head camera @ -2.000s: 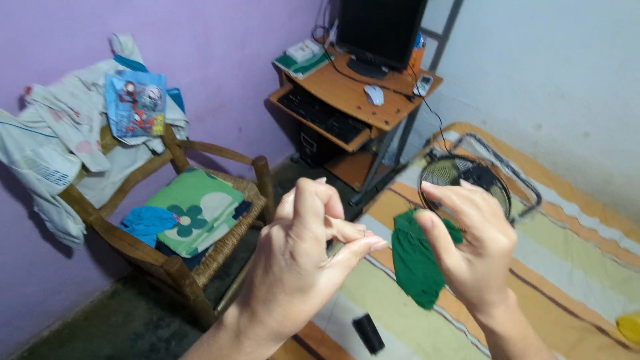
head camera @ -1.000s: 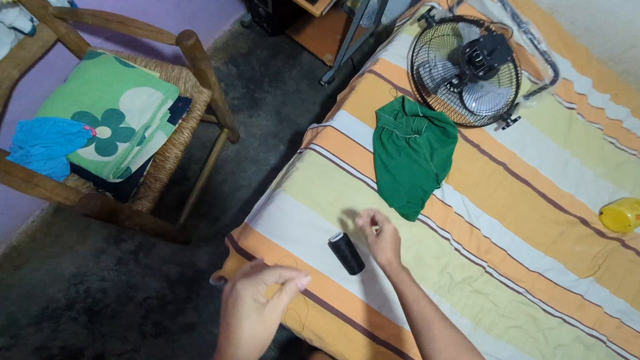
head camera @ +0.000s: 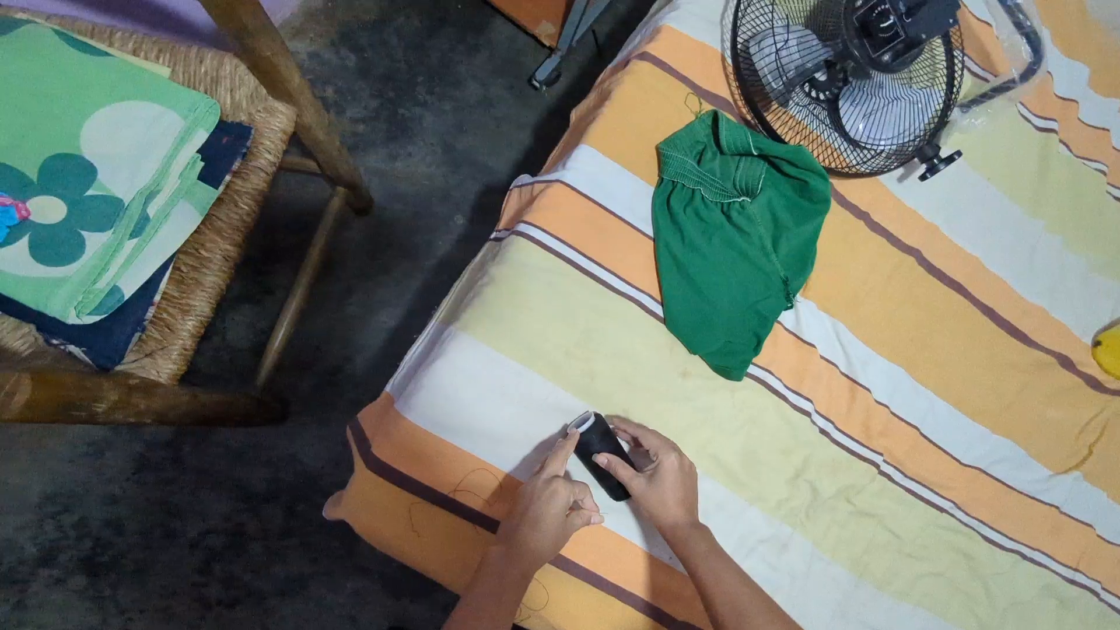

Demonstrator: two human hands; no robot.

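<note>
A spool of black thread (head camera: 604, 457) with a pale rim lies tilted on the striped bedsheet, gripped by my right hand (head camera: 658, 477), thumb on its near side. My left hand (head camera: 551, 507) is at its left, index finger extended to the pale rim, with thumb and other fingers pinched together; a fine thread seems to be at their tips. Loose thread (head camera: 477, 490) curls on the sheet left of this hand. Beyond the spool lies a green cloth garment (head camera: 735, 245) with a gathered, stitched waistband.
A black fan (head camera: 844, 83) lies on the bed behind the garment. A wooden chair with a woven seat (head camera: 206, 262) holds folded green floral fabric (head camera: 105, 175) at the left. A yellow object (head camera: 1108, 350) is at the right edge. Dark floor (head camera: 411, 175) shows between chair and bed.
My right hand has taken hold of the spool, which lay untouched on the bed a second ago. My left hand has come up to the spool's rim. The view has tilted down since the earliest frame.
</note>
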